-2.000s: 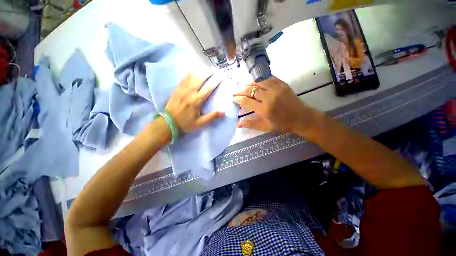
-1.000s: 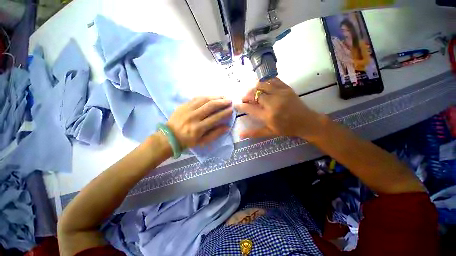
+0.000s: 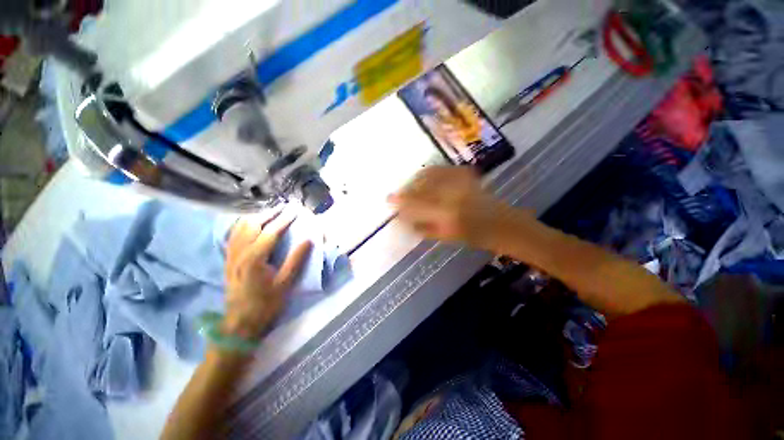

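Note:
Light blue cloth point(image 3: 163, 275) lies on the white machine table, left of and under the needle area of the white sewing machine point(image 3: 198, 51). My left hand point(image 3: 258, 266) lies flat on the cloth with fingers spread, its fingertips close to the presser foot, whose details are lost in lamp glare. A dark ribbed cylinder point(image 3: 315, 194) sits just right of these fingertips. My right hand point(image 3: 443, 206) is blurred, away from the cloth, below the smartphone point(image 3: 456, 118); whether it holds anything does not show.
Thread snips point(image 3: 537, 93) lie right of the phone. Red loop handles point(image 3: 626, 43) and dark green ones point(image 3: 658, 39) are at the table's far right. The ruler edge point(image 3: 370, 322) runs along the front. Cloth heaps point(image 3: 748, 189) and a red-pink bundle point(image 3: 688, 103) lie at right.
The view has swung right and tilted. My right hand has moved away from the needle and the cloth towards the phone. My left hand stays on the cloth, its fingers now pointing up towards the presser foot.

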